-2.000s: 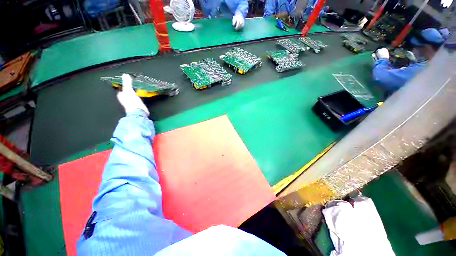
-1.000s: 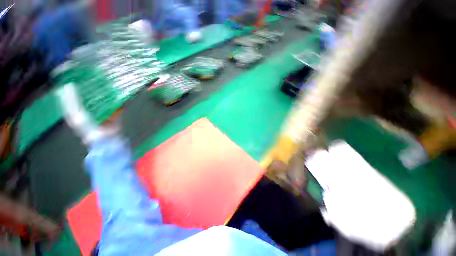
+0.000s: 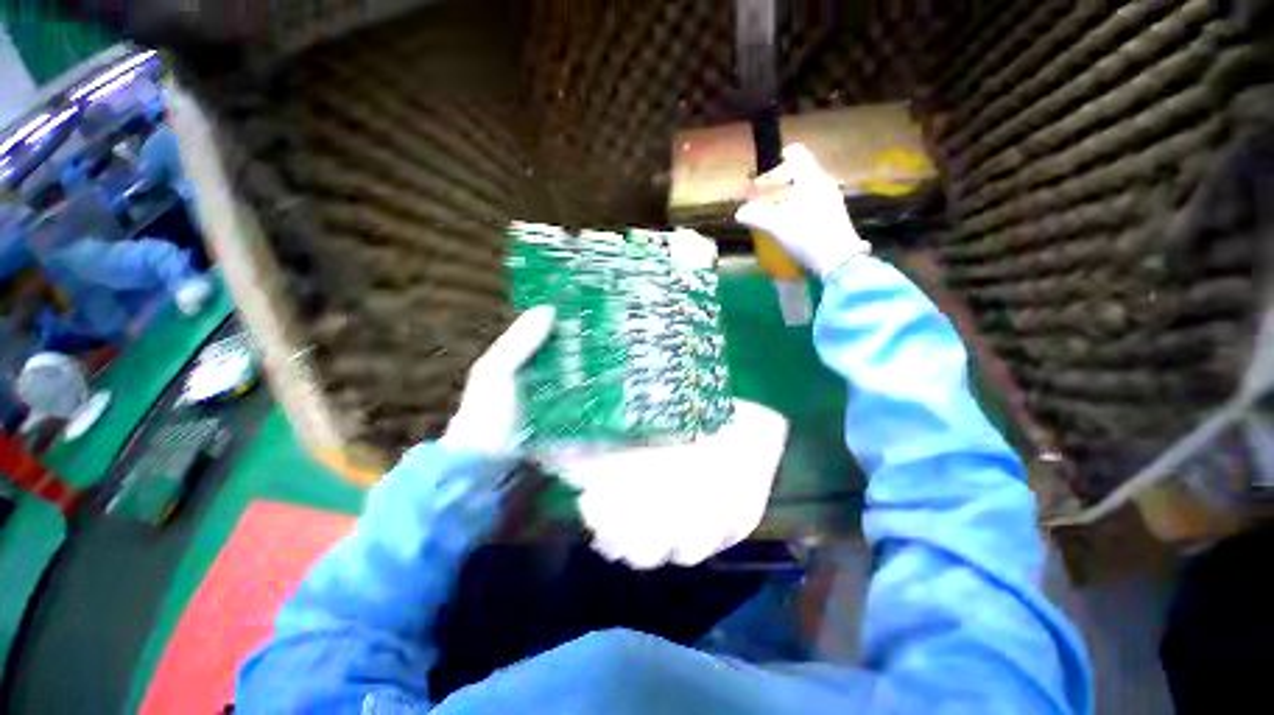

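A green circuit board (image 3: 615, 335), crowded with silvery components, is in the middle of the view, tilted and slightly blurred. My left hand (image 3: 500, 384), in a white glove, grips its left edge with the thumb over the face; the fingers are hidden. My right hand (image 3: 808, 210), gloved in white, is closed around an orange-yellow air gun (image 3: 777, 263) to the right of the board, its pale nozzle pointing down. The board's lower edge is over a white cloth-covered pad (image 3: 699, 489); contact cannot be told.
Brown bumpy foam (image 3: 377, 182) lines the booth walls. A tan metal box (image 3: 859, 147) stands behind my right hand. At the left are the pale booth edge (image 3: 259, 300), a red mat (image 3: 245, 594), a dark conveyor (image 3: 84, 615) with boards, a white fan (image 3: 56, 387) and people in blue.
The view has swung right from the conveyor to the booth. My left hand has brought the board over in front of the foam. My right hand has come into view holding the air gun.
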